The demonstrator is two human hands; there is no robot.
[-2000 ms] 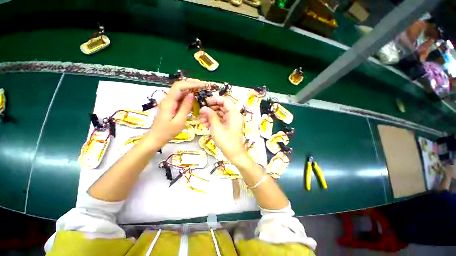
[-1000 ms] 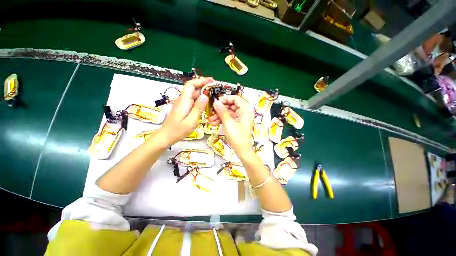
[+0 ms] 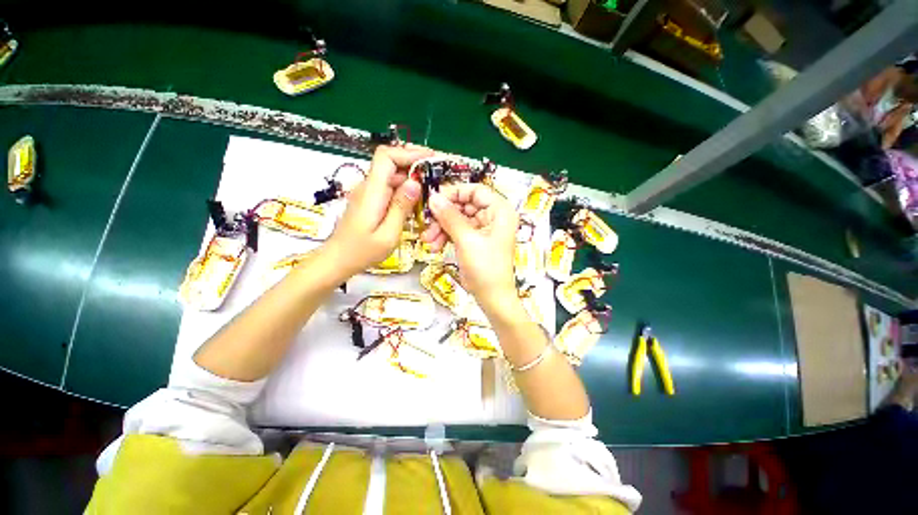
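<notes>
My left hand [image 3: 374, 216] and my right hand [image 3: 475, 233] are raised together over the back of the white work mat [image 3: 302, 387]. Between their fingertips they hold a small black module [image 3: 433, 179] with thin red and black lead wires. Part of a housing half held with it shows yellow between the hands; the fingers hide the rest. Several housing halves with wires and black parts lie on the mat, one at its left edge [image 3: 215, 272] and one in front of my hands [image 3: 397, 310].
Yellow-handled cutters [image 3: 652, 362] lie open right of the mat. Beyond the worn rail [image 3: 252, 119], the green conveyor [image 3: 403, 80] carries spaced units. A grey post [image 3: 765, 111] slants across the right. A cardboard sheet [image 3: 827, 347] and a person's arm [image 3: 894, 402] are at far right.
The view has shifted, so the bench appears moved to the right. The units on the conveyor have shifted right. Both hands still hold the black module, with small finger movements.
</notes>
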